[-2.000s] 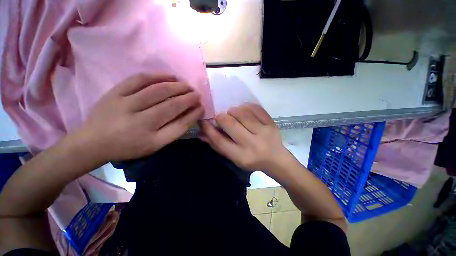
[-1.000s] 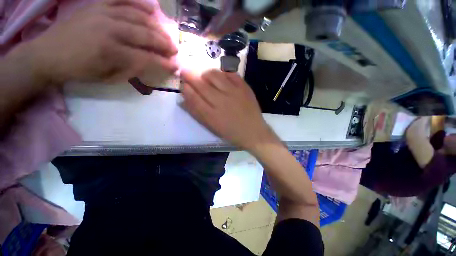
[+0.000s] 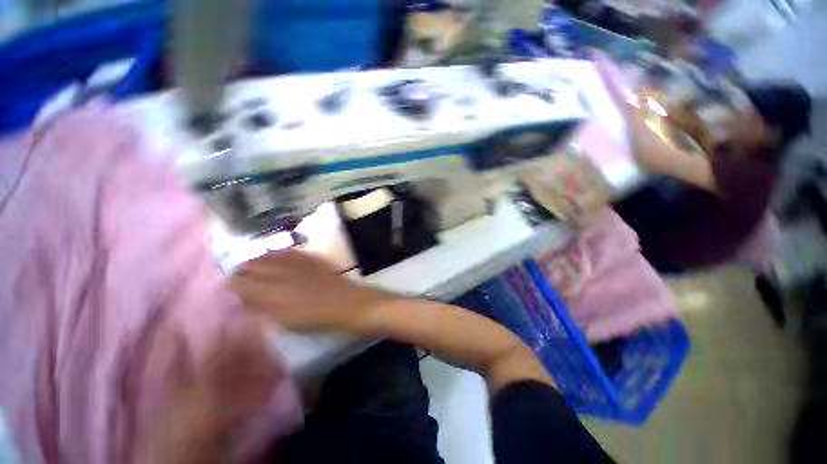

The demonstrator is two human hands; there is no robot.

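Observation:
Pink cloth (image 3: 100,272) hangs large and raised over the left side, hiding the table's left part. The white sewing machine (image 3: 363,127) with a blue stripe stands behind, its lamp glare at the needle area. My right hand (image 3: 295,290) lies palm down just in front of the glare, at the cloth's right edge. It is blurred, and whether its fingers grip cloth cannot be seen. A blurred brownish patch low on the cloth may be my left hand, but its outline and fingers cannot be made out.
A black pad (image 3: 390,240) with a beige piece and a thin stick lies right of the needle. A blue crate (image 3: 617,372) with pink pieces (image 3: 608,272) stands below the table's right side. Another person (image 3: 753,181) sits beyond at the right.
The view has swung up and right, showing the whole machine head. Pink cloth now rises across the left side. My left hand, clear before near the needle, is no longer distinct.

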